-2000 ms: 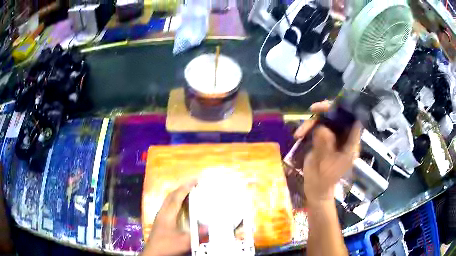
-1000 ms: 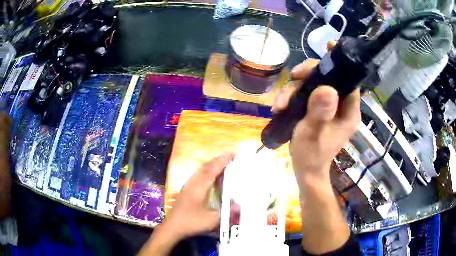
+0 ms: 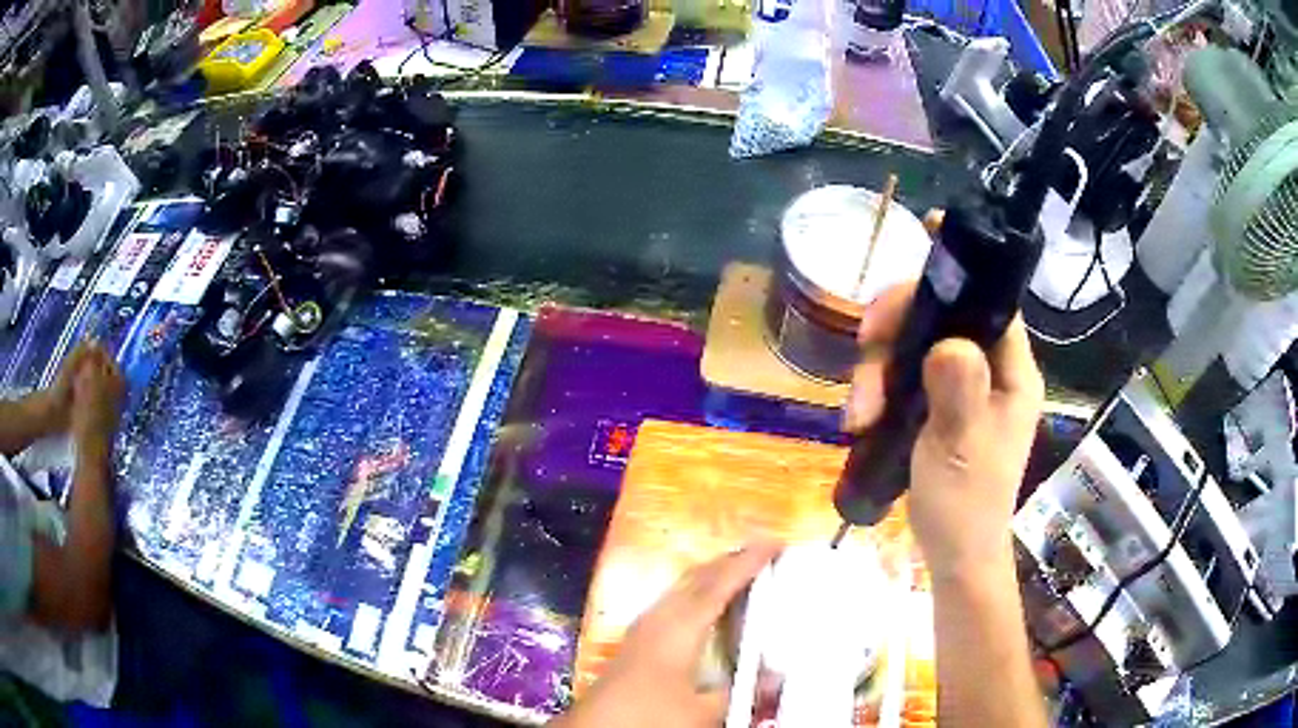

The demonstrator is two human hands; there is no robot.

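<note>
A white housing [image 3: 819,633] lies on the orange work pad [image 3: 683,498], glaring so that its details are lost; its lower end is cut off by the frame's edge. My left hand [image 3: 683,640] holds its left side. My right hand [image 3: 961,427] is closed around a black electric screwdriver [image 3: 925,356], tilted, with its thin bit pointing down at the housing's top end. Whether the bit touches a screw cannot be told in the glare.
A grease tin [image 3: 840,285] with a stick stands on a tan board [image 3: 733,349] behind the pad. Black sub-assemblies [image 3: 328,199] lie left. Screw feeders [image 3: 1139,526] and a green fan [image 3: 1267,199] are right. Another person's hands [image 3: 88,398] show far left.
My right hand has brought the screwdriver from the right side over to the housing. My left hand stays on the housing. The view has shifted left, showing another person's arms.
</note>
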